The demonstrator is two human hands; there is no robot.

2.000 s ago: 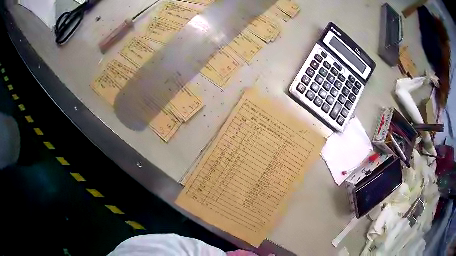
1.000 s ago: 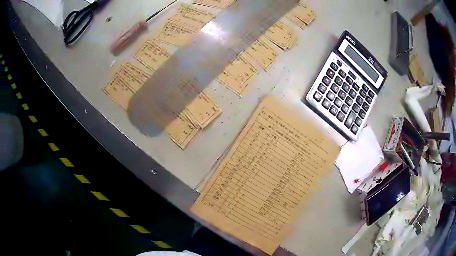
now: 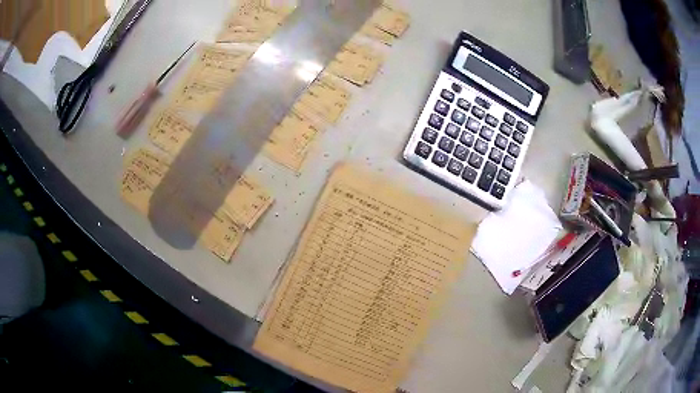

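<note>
Neither of my hands is in view. A large tan sheet with written rows (image 3: pixel 368 284) lies at the near edge of the grey table (image 3: pixel 399 230). A silver-grey calculator with black keys (image 3: pixel 476 123) lies beyond it to the right. A long grey ruler-like strip (image 3: pixel 222 138) lies across rows of small tan tickets (image 3: pixel 292 138), covering parts of them. A thin spike tool with a pinkish handle (image 3: pixel 138 111) and black-handled scissors (image 3: pixel 74 104) lie to the left.
White paper (image 3: pixel 518 234) with a red pen lies right of the sheet. A small open box (image 3: pixel 599 199), a dark flat case (image 3: pixel 576 288) and a heap of cream cloth (image 3: pixel 614 330) are at the right. Yellow-black floor tape (image 3: pixel 165 338) runs below the table's edge.
The camera view has shifted and turned, showing more of the scissors and a tan piece at upper left. The white cloth shape at the bottom edge is gone from view. The table items keep their layout.
</note>
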